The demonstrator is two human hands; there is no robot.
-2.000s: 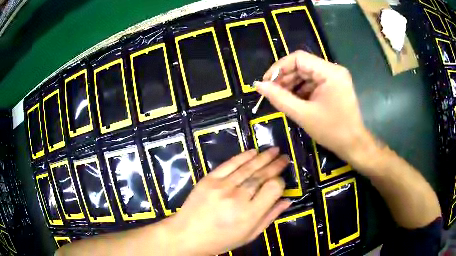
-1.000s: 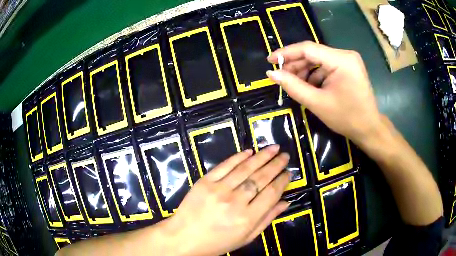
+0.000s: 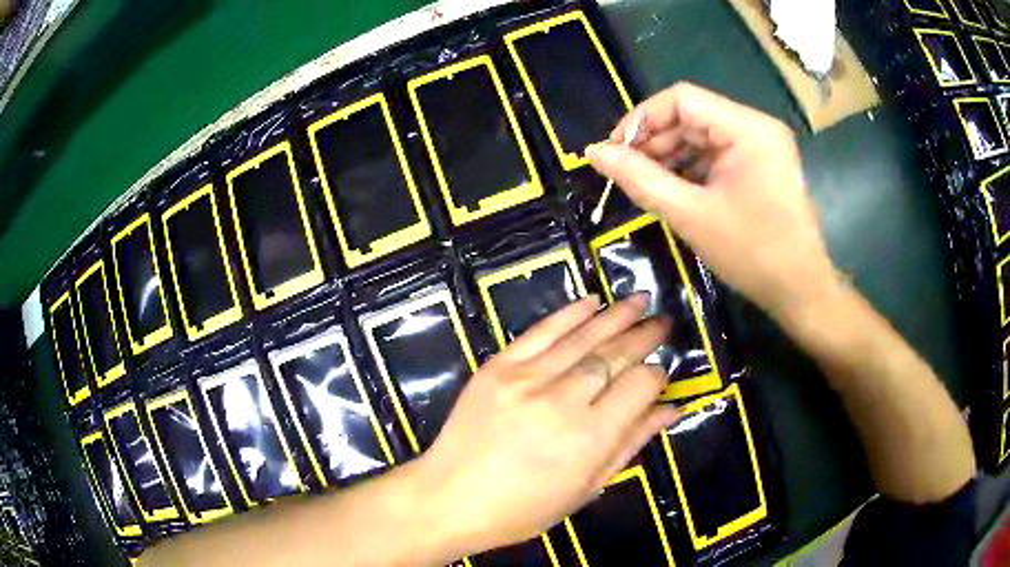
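Observation:
Black plastic tray (image 3: pixel 454 257) holds rows of dark glossy panels (image 3: pixel 366 183) with yellow borders, spread in front of me. My right hand (image 3: pixel 709 194) pinches a thin white cotton swab (image 3: pixel 605 195) between thumb and fingers, its lower tip pointing down over the ridge between the top and middle rows, near the right end. I cannot tell if the tip touches. My left hand (image 3: pixel 554 410) lies flat, palm down, fingers slightly apart and empty, over panels of the middle and lower rows, partly hiding them.
A crumpled white wad (image 3: pixel 805 31) lies on a tan cardboard piece (image 3: pixel 840 98) at the upper right, on the dark green bench (image 3: pixel 875 210). More black trays with yellow-bordered panels (image 3: pixel 983 125) stand along the right edge. Dark trays show at the far left edge. Green floor lies beyond the bench.
The tray and cardboard appear further left in view. Both hands are now over panels nearer the tray's right end. The swab is still in my right hand and is tilted more.

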